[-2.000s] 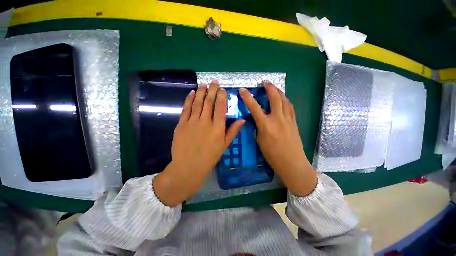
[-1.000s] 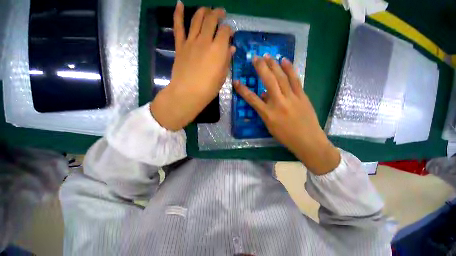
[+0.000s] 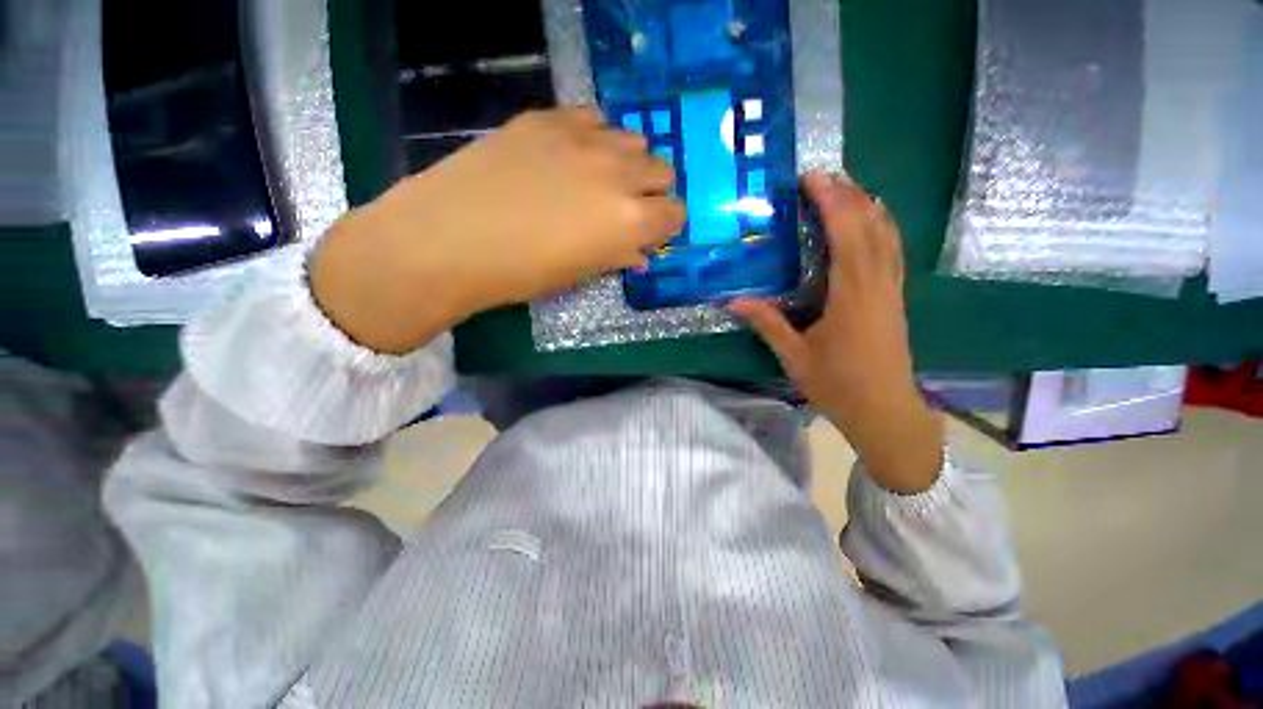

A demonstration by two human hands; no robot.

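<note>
The opened phone body (image 3: pixel 713 153) lies on a silvery bubble wrap sheet (image 3: pixel 575 321), covered by a translucent blue adhesive sheet (image 3: pixel 706 56) with cut-outs. The glossy black screen (image 3: pixel 471 63) lies beside it on the left. My left hand (image 3: pixel 520 215) is over the body's left edge, fingers curled; whether it pinches something is hidden. My right hand (image 3: pixel 845 298) is at the body's lower right corner, thumb at the bottom edge and fingers along the right side.
A closed black phone (image 3: pixel 187 139) lies on a pile of bubble bags (image 3: pixel 312 180) at the left. Bubble wrap sheets (image 3: pixel 1053 153) and white sheets (image 3: pixel 1240 166) lie at the right on the green mat (image 3: pixel 907 139). A white box (image 3: pixel 1101 405) is beyond the bench edge.
The view has tilted down, so the bench sits higher. My left hand has moved from the screen to the body's left edge. My right hand has moved off the blue surface to its lower right corner.
</note>
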